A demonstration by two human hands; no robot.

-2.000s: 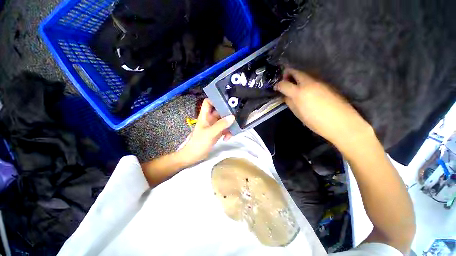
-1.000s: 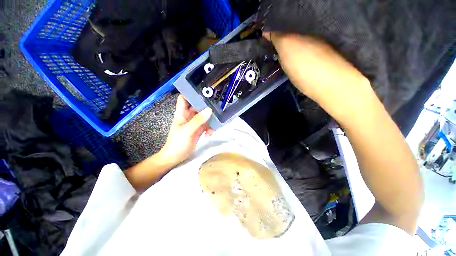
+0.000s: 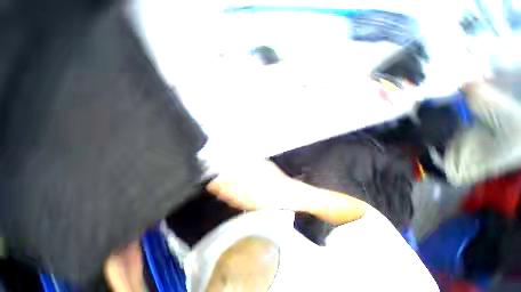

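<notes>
The view is strongly blurred. A large dark cloth [image 3: 85,148] fills the left side, and its edge lies over the white table. My right hand [image 3: 231,185] is at the lower right edge of this cloth. Its fingers are hidden or too blurred to show a grip. My left hand [image 3: 125,267] is small and blurred at the bottom left, partly covered by the cloth, so its hold cannot be seen. The grey tray is not visible.
The white sewing table [image 3: 274,114] spans the top, with a dark object [image 3: 403,65] on it. More dark cloth [image 3: 354,165] hangs below its edge. Blue crate parts [image 3: 163,259] show at the bottom left. Red [image 3: 494,197] and pale cloth-like items [image 3: 485,140] are at right.
The view has swung right towards the table. The grey tray and most of the blue crate have left view. The dark cloth now appears on the left, with my left hand low beside it.
</notes>
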